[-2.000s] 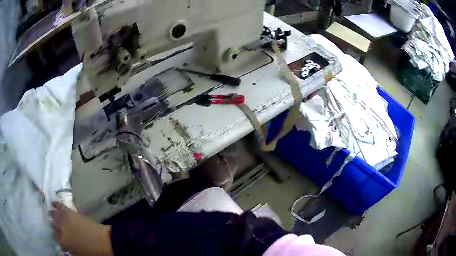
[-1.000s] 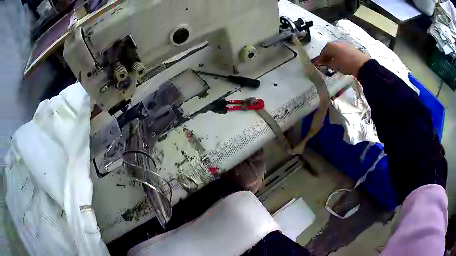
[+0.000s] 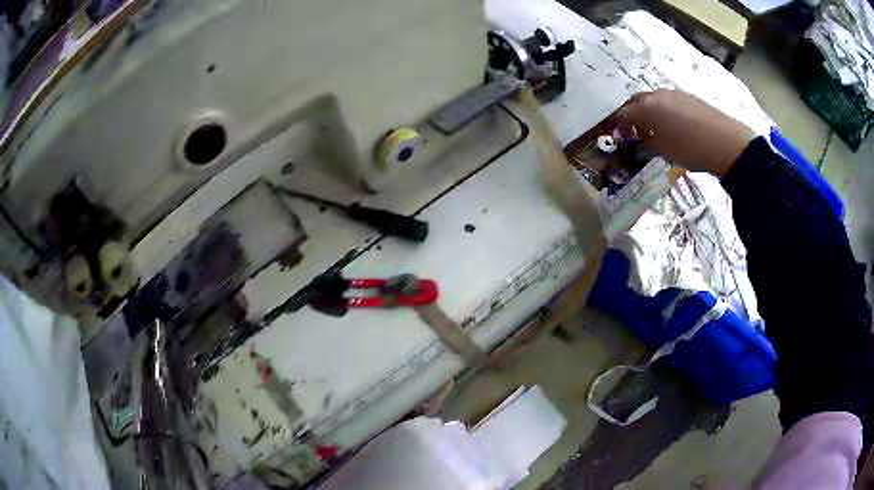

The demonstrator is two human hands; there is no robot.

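My right hand (image 3: 685, 129) reaches in from the right, with its fingers down in a small recessed tray (image 3: 578, 151) at the far end of the machine table. Small white round pieces, possibly bobbins (image 3: 607, 144), lie at the fingertips. The fingers are partly hidden, and I cannot tell whether they grip one. My left hand is not in view. White cloth (image 3: 43, 383) hangs at the left edge. The shiny metal folder (image 3: 161, 412) stands at the lower left, beneath the cream machine head (image 3: 316, 57).
Red-handled snips (image 3: 388, 291) and a dark-handled screwdriver (image 3: 383, 220) lie on the bed. A tan strap (image 3: 575, 206) hangs over the table edge. A blue bin (image 3: 719, 359) with white pieces stands at the right. White material (image 3: 412, 459) lies near my lap.
My right hand went from the white cloth at the left to the tray at the far right and stays there. The view has moved closer to the machine bed.
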